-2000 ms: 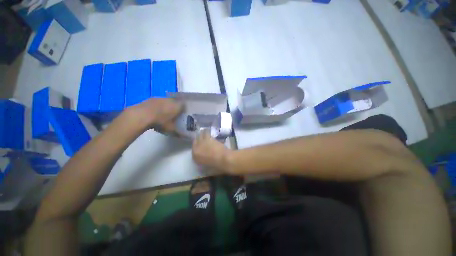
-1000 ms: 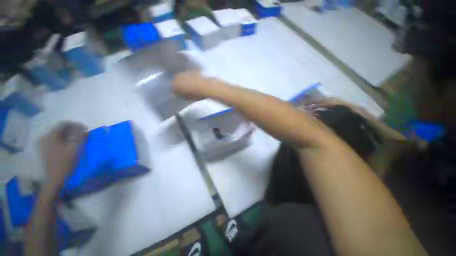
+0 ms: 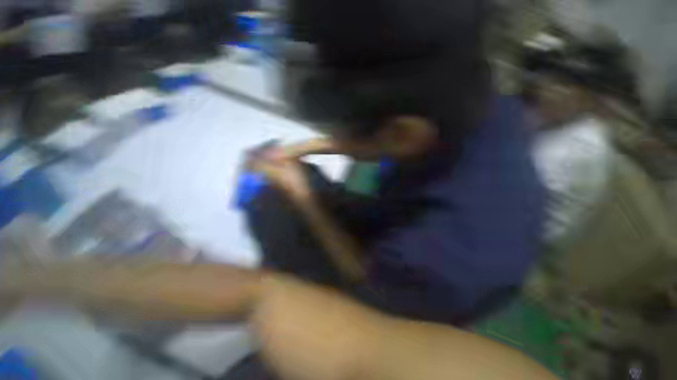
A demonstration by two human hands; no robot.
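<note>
The whole view is strongly blurred. My right forearm reaches from the bottom right across to the left edge. My right hand point(image 3: 26, 260) is a faint smear at that edge, and its fingers and anything in them cannot be made out. A greyish shape, likely an open carton point(image 3: 115, 223), lies on the white table point(image 3: 200, 148) just beyond my forearm. My left hand is not in view.
A person point(image 3: 460, 215) in a dark cap and navy top sits close on the right, hands around a blue carton point(image 3: 249, 187). Blurred blue-and-white cartons point(image 3: 30, 194) line the far left. Another person point(image 3: 571, 163) is behind, above green floor point(image 3: 527, 334).
The view has swung right, bringing the seated person into full view. My left hand and the bright blue carton row have left the picture. My right arm now reaches toward the left edge.
</note>
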